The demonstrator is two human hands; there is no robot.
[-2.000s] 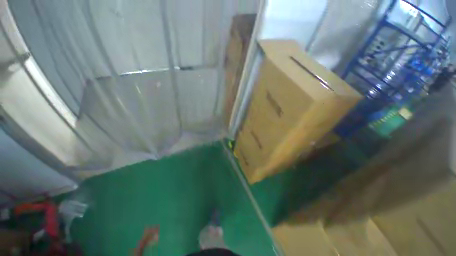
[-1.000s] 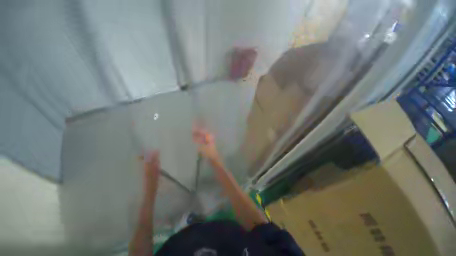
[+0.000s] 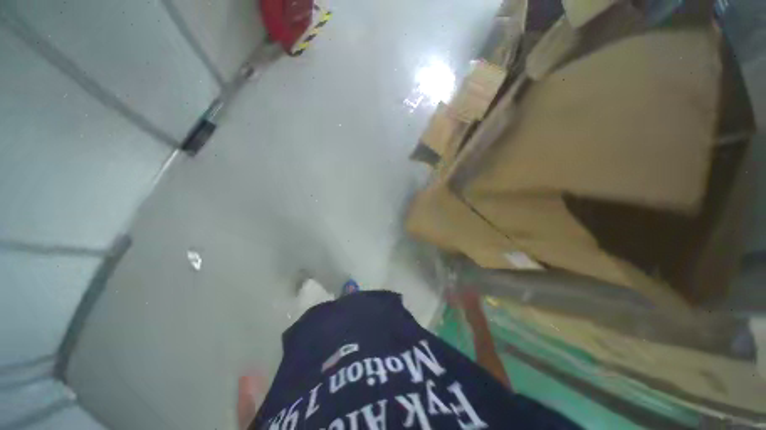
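Note:
Large open brown cartons [image 3: 605, 126] stand jumbled at the right, with flaps spread. My right hand [image 3: 469, 304] is blurred, low right of centre, beside a transparent strip or sheet edge; its fingers cannot be made out, nor whether it touches the strip. My left hand [image 3: 249, 388] is a small blurred patch at the lower left, over the grey floor, partly cut off by the bottom edge. Nothing can be seen held in either hand.
Pale grey floor [image 3: 277, 193] lies ahead, with a white scrap [image 3: 195, 259] on it. A grey panelled wall [image 3: 92, 126] runs along the left. A red object [image 3: 287, 21] with yellow-black striping stands at the top. Green floor [image 3: 453, 332] shows at the lower right.
The view has moved past the clear curtain into the grey-floored area. Both hands, raised in front one second ago, are now low and apart. Open cartons now fill the right side.

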